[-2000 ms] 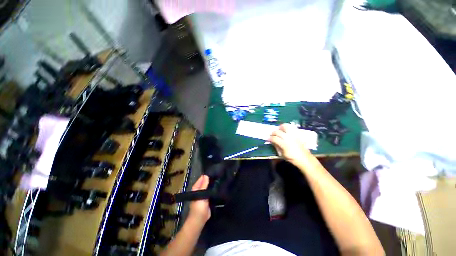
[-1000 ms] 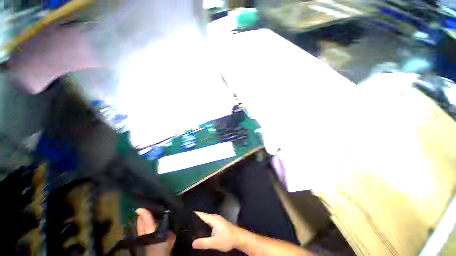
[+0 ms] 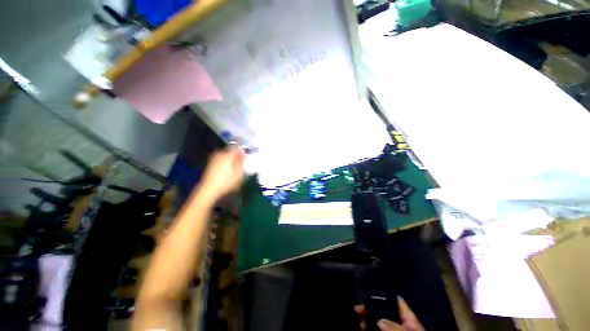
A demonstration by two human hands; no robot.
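My right hand [image 3: 400,318], cut off by the bottom edge, holds the lower end of a long black door lock [image 3: 370,226]. The lock points away from me over the bench's front edge and covers the right end of the white strip [image 3: 316,213]. My left hand [image 3: 226,169] is stretched out to the back left of the green bench top, at the left side of the bright white sheet [image 3: 304,136]. Its fingertips are blurred beside small blue-and-white things, and whether they hold anything cannot be told.
Small black parts [image 3: 398,194] lie heaped at the right of the green mat [image 3: 294,244]. A blue-and-white battery pack [image 3: 317,188] lies behind the strip. Racks of black locks [image 3: 97,258] stand left. Pink paper [image 3: 165,84] hangs at upper left. Plastic bags and cardboard [image 3: 569,265] are at right.
My left hand has left the lock and moved forward to the bench's back left. The lock has swung right and straightened, with my right hand at its lower end. The view has shifted.
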